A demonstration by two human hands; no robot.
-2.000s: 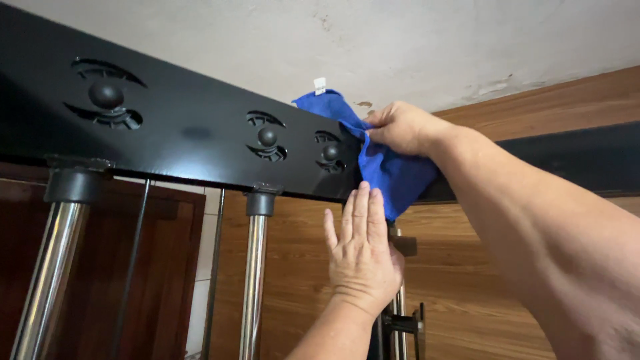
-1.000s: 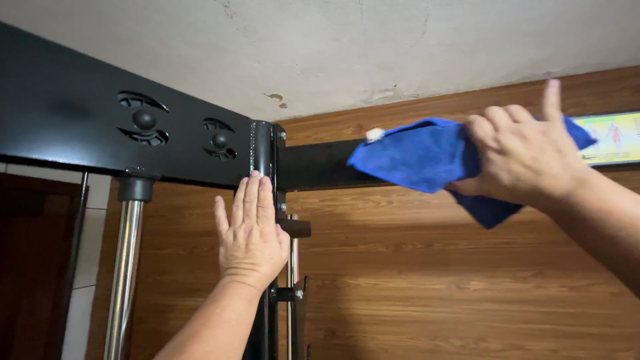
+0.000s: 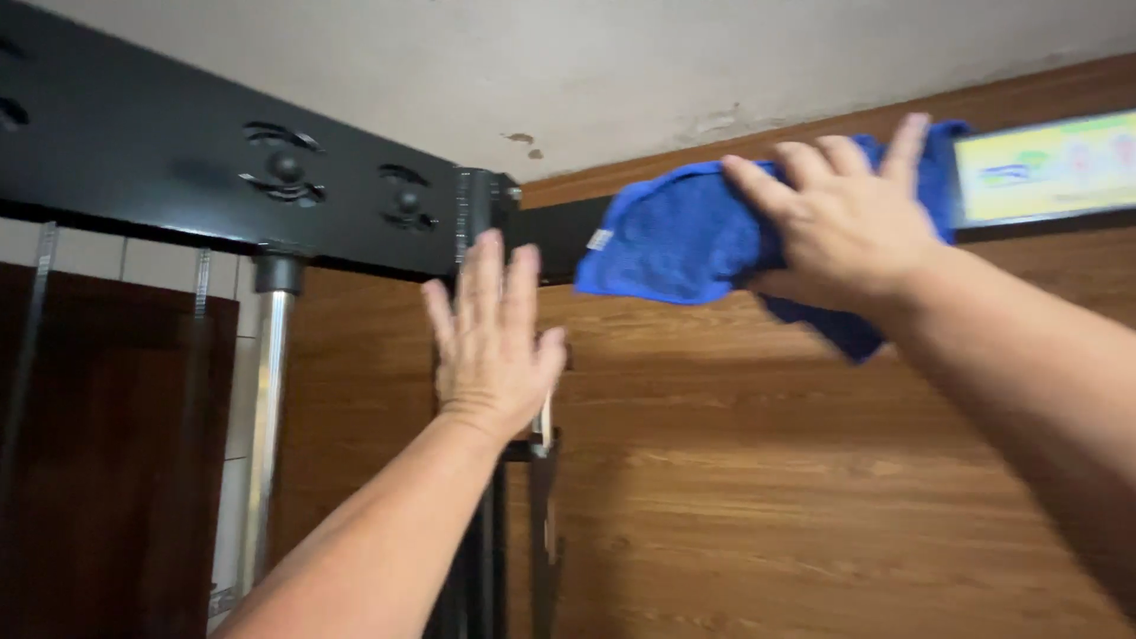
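Note:
A blue cloth [image 3: 683, 232] with a small white tag lies under my right hand [image 3: 848, 213], which presses it against the black metal crossbar [image 3: 564, 229] on the right; one corner hangs below the bar. The thumb is raised off the cloth. My left hand [image 3: 493, 333], empty and with its fingers apart, is at the black upright post [image 3: 479, 200] just under its top end; whether the palm touches the post cannot be told. A wide black beam [image 3: 355, 186] with eye-shaped cutouts runs from that post to the upper left.
Below the beam stands a chrome guide rod [image 3: 271, 390] with thin cables [image 3: 200, 293] to its left. Behind are a wood-grain panel wall [image 3: 754, 461], a dark wooden door [image 3: 106, 444] and a peeling ceiling [image 3: 639, 71]. A bright printed panel [image 3: 1047, 169] sits right of the cloth.
The right hand has carried the cloth off the wide beam's corner and rightward onto the crossbar. My left hand stays near the post. The view has swung right.

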